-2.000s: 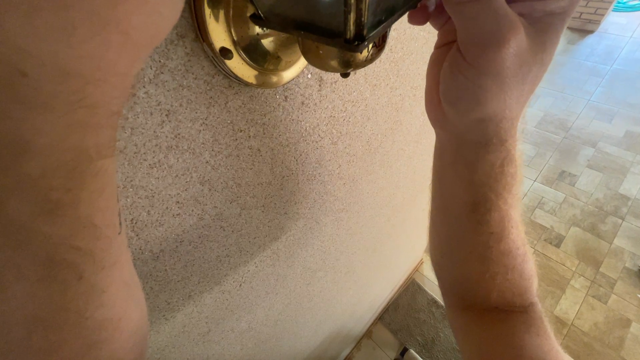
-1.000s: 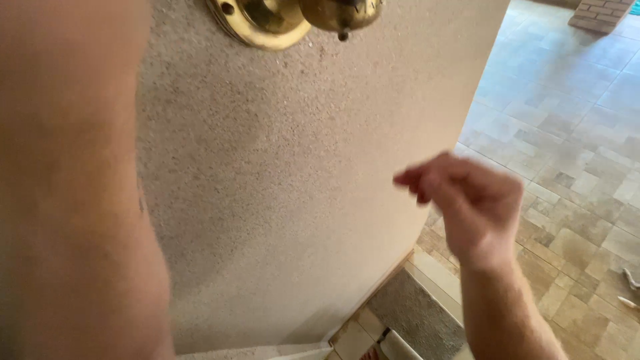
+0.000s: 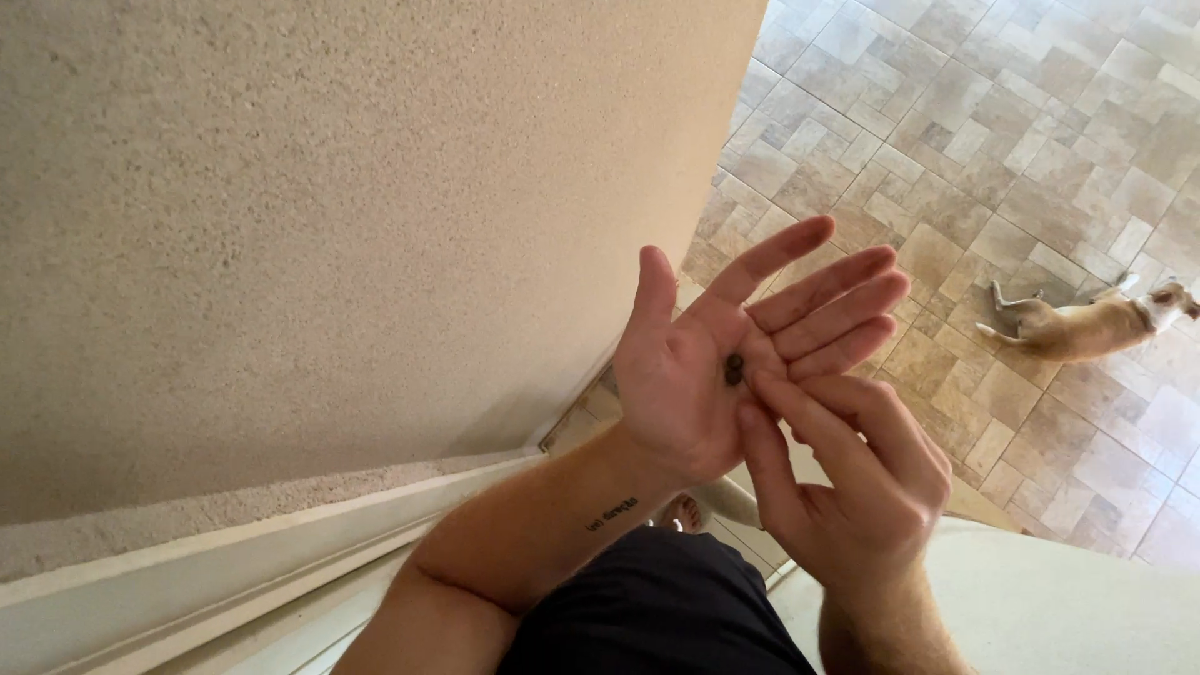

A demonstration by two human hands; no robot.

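Observation:
My left hand [image 3: 712, 361] is palm up with its fingers spread. A few small dark pieces of hardware [image 3: 734, 368], perhaps screws or nuts, rest loose in the middle of its palm. My right hand [image 3: 848, 469] comes in from below right, its thumb and index fingertips against the outer edge of the left palm, just beside the small pieces. Nothing can be made out between the right fingertips, which stand slightly apart.
A speckled textured wall [image 3: 356, 206] fills the left side, with a pale ledge [image 3: 281, 520] along its bottom. A tan and white dog [image 3: 1087, 323] lies on the tiled floor [image 3: 947, 122] at right. A white surface [image 3: 1059, 591] is at lower right.
The view has swung down, and the brass wall lamp seen earlier is out of it. My right hand has left the lamp and is now at my left palm, which shows open.

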